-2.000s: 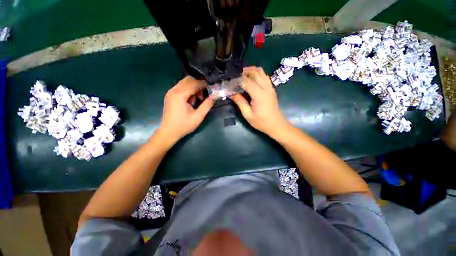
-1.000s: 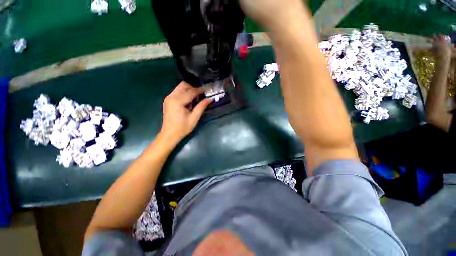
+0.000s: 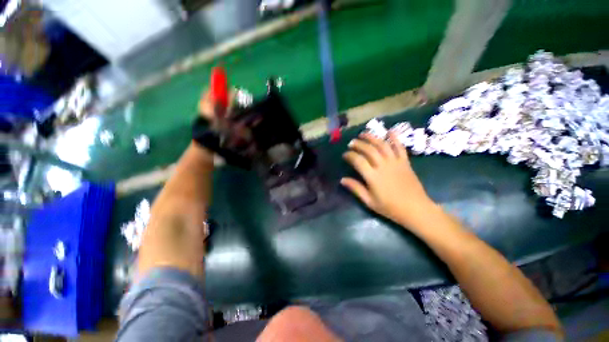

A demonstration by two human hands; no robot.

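Observation:
The dark hand press [image 3: 270, 127] stands upper centre, blurred. My left hand [image 3: 208, 108] is up at its left side, against the lever's red grip [image 3: 219, 85]; its fingers are mostly hidden. My right hand [image 3: 382, 170] is palm down with fingers apart, right of the press, its fingertips beside the near end of the pile of white parts [image 3: 491, 127]. No part shows in it. The grey fixture block [image 3: 294, 195] is under the press head; whether it holds a part is too blurred to tell.
A blue bin [image 3: 67, 260] stands at the left with a few parts on it. The left heap of white parts [image 3: 137, 226] is partly behind my left forearm. A thin hanging line [image 3: 327, 67] with a red tip is beside the press. A tray of parts [image 3: 454, 310] is under the bench.
The view has swung left. My left hand has left the fixture and gone up to the lever grip. My right hand has come down from above to the near end of the right pile.

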